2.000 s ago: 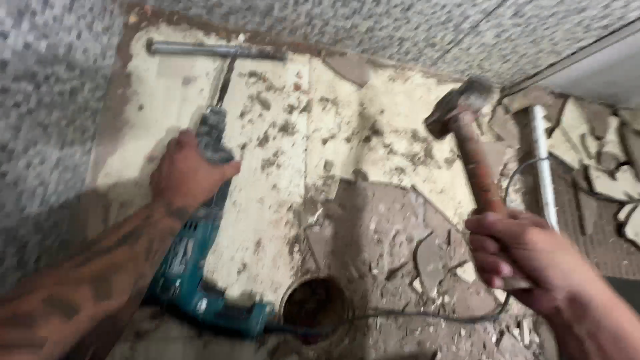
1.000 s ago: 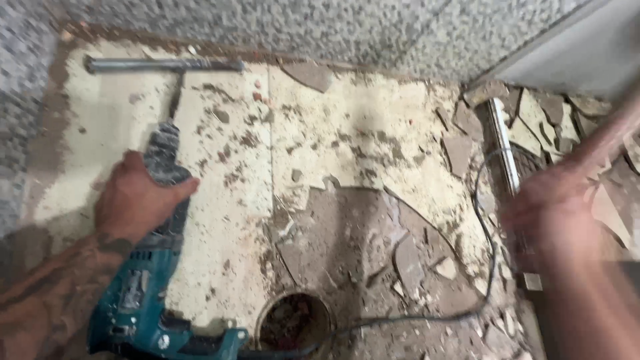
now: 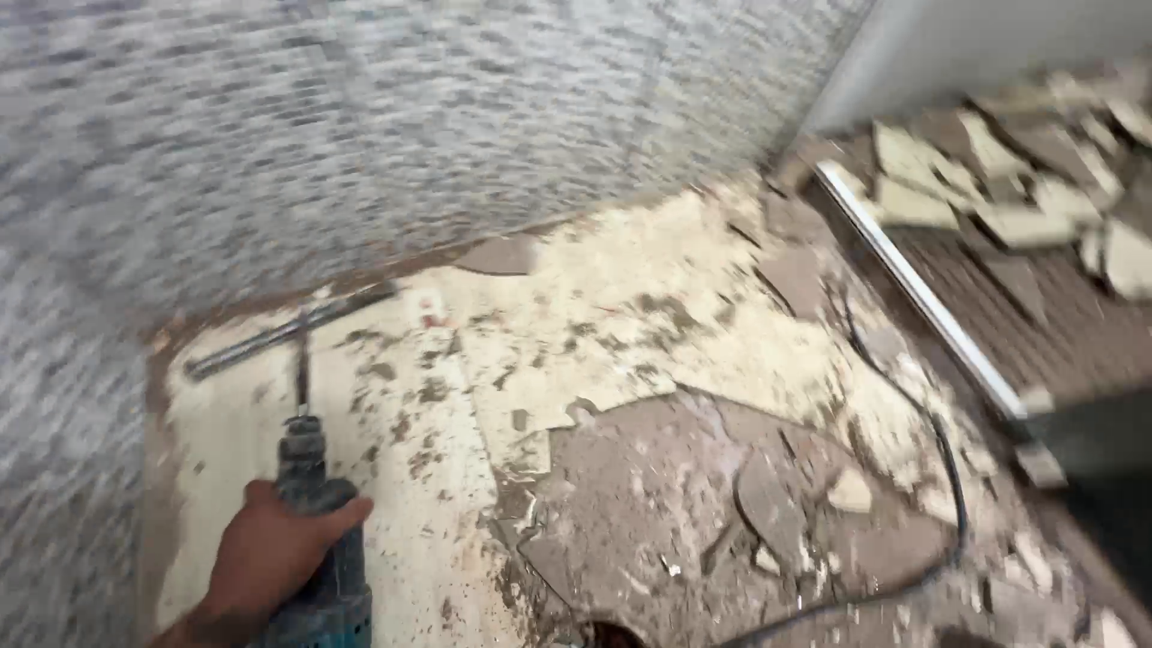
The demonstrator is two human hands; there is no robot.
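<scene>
My left hand (image 3: 279,549) is closed around the dark front barrel of a teal and black rotary hammer drill (image 3: 315,504), low on the left. The drill's bit (image 3: 302,369) points up the floor and meets or overlaps a metal bar (image 3: 261,342) lying near the wall; contact cannot be told. Cream floor (image 3: 315,450) with crumbs of mortar lies around them. Broken grey-brown tile (image 3: 648,477) covers the lower middle. My right hand and the hammer are out of view.
A mosaic-patterned wall (image 3: 405,135) borders the floor. The black cord (image 3: 954,486) loops at the right. Beyond a white metal strip (image 3: 927,297), broken tile pieces (image 3: 1026,198) lie heaped on a ribbed brown surface. A round hole's dark edge (image 3: 612,634) shows at the bottom.
My right hand, which held the hammer two seconds ago, has left the view. My left hand stays on the drill. The view has shifted towards the wall and the right side.
</scene>
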